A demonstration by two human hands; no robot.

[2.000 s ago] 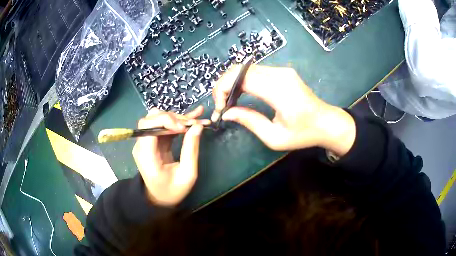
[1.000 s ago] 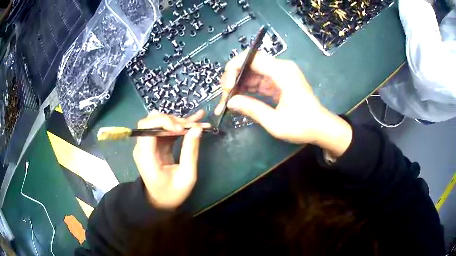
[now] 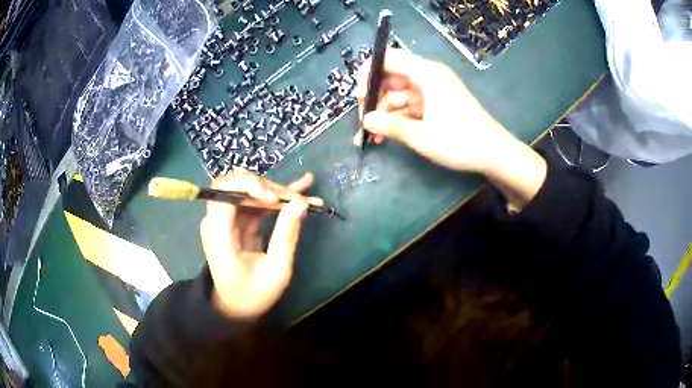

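My left hand (image 3: 250, 242) holds a thin dark pick (image 3: 231, 198) with a thick yellow end at the left. A small dark piece (image 3: 331, 213) shows at the pick's right tip. My right hand (image 3: 432, 114) holds slim black tweezers (image 3: 375, 83) nearly upright, tips down at a small patch of tiny pale fittings (image 3: 354, 178) on the green bench. The tweezers' tips are too small and blurred to tell if they hold a fitting. Many small dark, shiny sleeves (image 3: 250, 125) lie in the shallow tray behind my hands.
A clear plastic bag (image 3: 136, 98) of small parts lies left of the tray. A brass-and-black parts tray (image 3: 493, 26) is at the top. Hazard tape (image 3: 114, 246), an orange scrap (image 3: 114, 355) and a white cord (image 3: 57, 314) lie at left. Pale fabric (image 3: 633, 83) shows at right.
My right hand and the tweezers have moved away from the pick's tip to the tiny fittings, with the tweezers more upright. The pick now tilts slightly down to the right. The view has shifted slightly.
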